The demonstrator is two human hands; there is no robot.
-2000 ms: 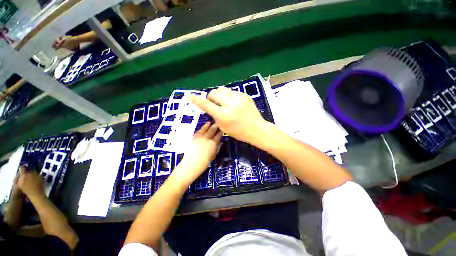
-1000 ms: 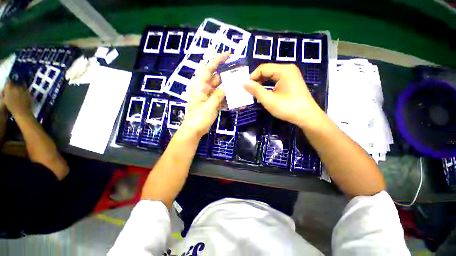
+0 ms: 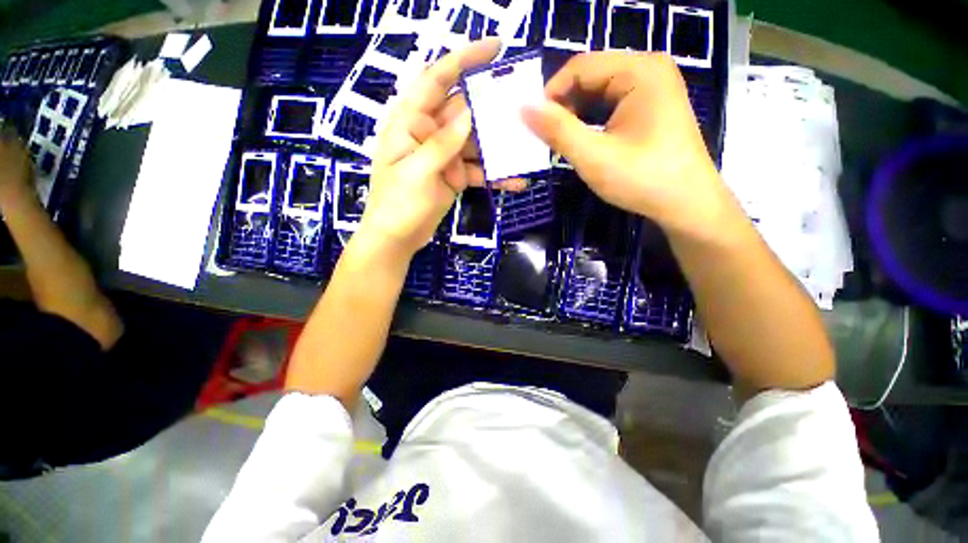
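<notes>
My left hand [image 3: 419, 159] and my right hand [image 3: 626, 133] hold a dark phone front housing [image 3: 520, 197] between them, above the tray. A white rectangular gasket piece [image 3: 507, 117] covers its screen end, with a small dark slit near the top. My right thumb and fingers pinch the piece's right edge. My left fingers hold the housing from the left and below. A white gasket sheet [image 3: 366, 104] with rectangular holes lies on the tray, partly behind my left hand. The blister tray [image 3: 713, 21] holds rows of housings, several with white outlines around their windows.
Left of the tray lie a plain white sheet [image 3: 180, 186] and small white offcuts [image 3: 136, 90]. A stack of sheets [image 3: 783, 180] lies right of the tray, beside a purple-rimmed fan [image 3: 939, 223]. Another person's arm [image 3: 53, 249] is at far left by another tray [image 3: 83, 66].
Two seconds ago my hands were over the gasket sheet; since one second ago they hold the housing with the white piece on it. The view has shifted, so the tray sits higher.
</notes>
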